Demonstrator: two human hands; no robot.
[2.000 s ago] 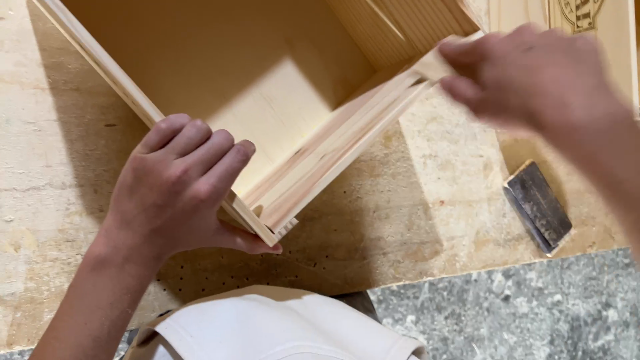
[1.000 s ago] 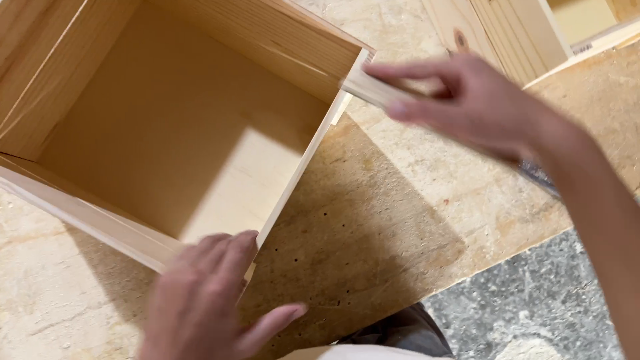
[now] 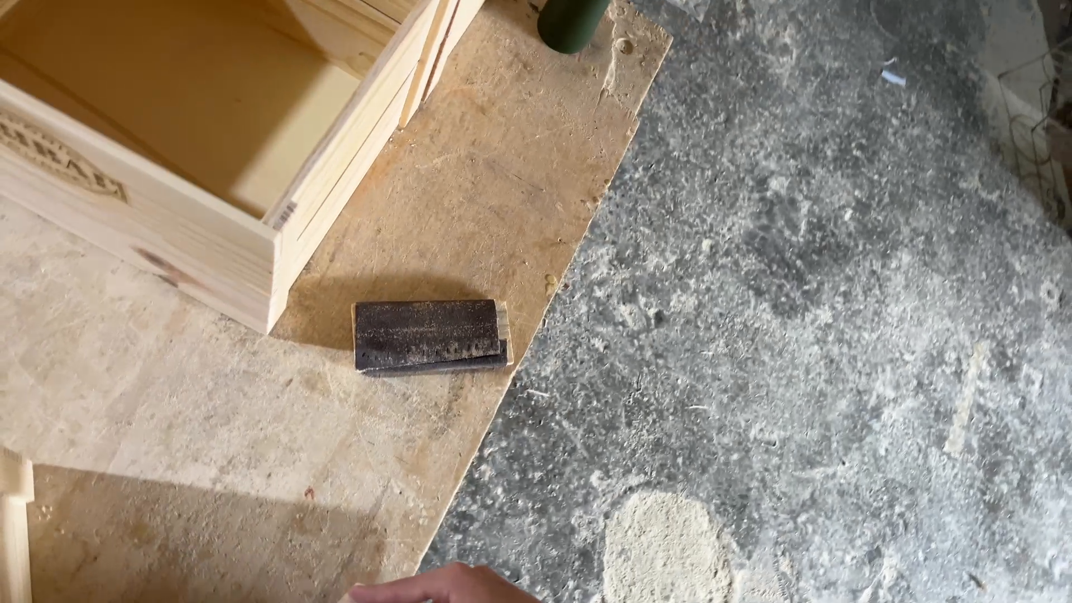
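My right hand (image 3: 448, 584) shows only in part at the bottom edge, its fingers pointing left; whether it holds something is hidden below the frame. My left hand is out of view. Above the visible hand, a wooden block wrapped in dark, worn sandpaper (image 3: 427, 335) lies on the plywood worktop, near its edge. Part of a pale wooden box (image 3: 15, 528) shows at the lower left. Another open wooden box (image 3: 193, 243), its side bearing printed writing, stands at the upper left.
The plywood worktop (image 3: 402, 452) ends in a slanting edge. Beyond it lies a grey, dusty floor (image 3: 796, 276) with a pale patch near the bottom. A dark green cylindrical thing (image 3: 571, 23) stands at the top, near the worktop's corner. Something with thin wires shows at the far right.
The view has swung far to the right. Both hands were at the box before; now my left hand is out of view and my right hand is at the bottom edge.
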